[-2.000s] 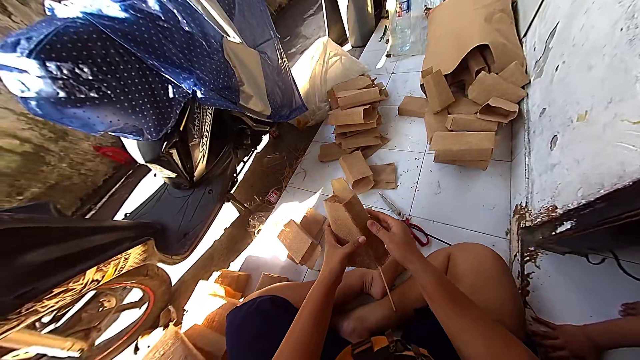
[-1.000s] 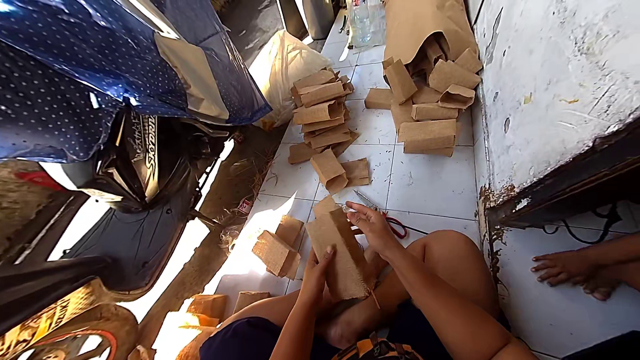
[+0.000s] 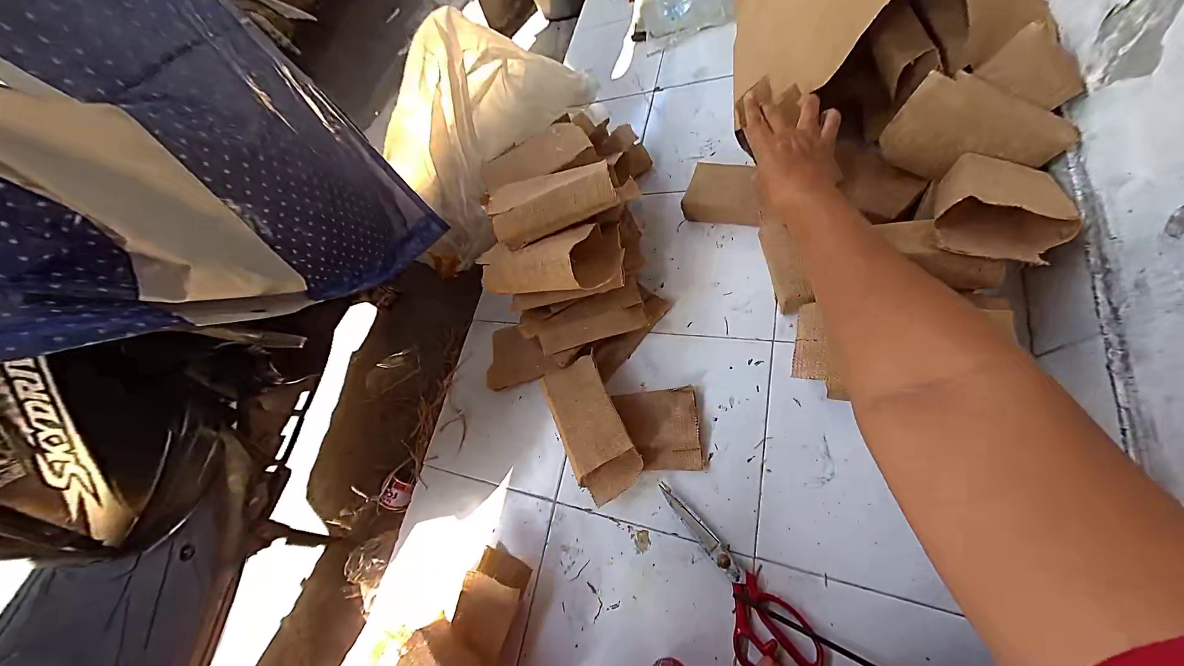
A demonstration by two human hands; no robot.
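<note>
My right hand (image 3: 795, 143) reaches out at the upper middle, fingers spread over a brown pouch (image 3: 772, 97) at the mouth of a large brown paper bag (image 3: 800, 37); whether it grips the pouch is unclear. My left hand is not in view. Open-ended brown pouches (image 3: 1004, 208) spill from the bag beside my forearm. Left of them lies a heap of similar pouches (image 3: 555, 259), and one pouch (image 3: 592, 430) rests at its near end. Scissors with red handles (image 3: 772, 620) lie on the tiles at the bottom, beside a thin dark rod (image 3: 837, 646).
White floor tiles (image 3: 647, 573) lie below. A tied plastic sack (image 3: 472, 111) stands behind the heap. Left are a blue dotted cover (image 3: 277, 148) and part of a motorcycle (image 3: 65, 444). More pouches (image 3: 481, 601) lie bottom left. A worn wall (image 3: 1142, 231) borders the right.
My right hand has gone from the pouch held near my lap to the large bag. That pouch and my left hand have left view. The view has shifted markedly toward the heaps.
</note>
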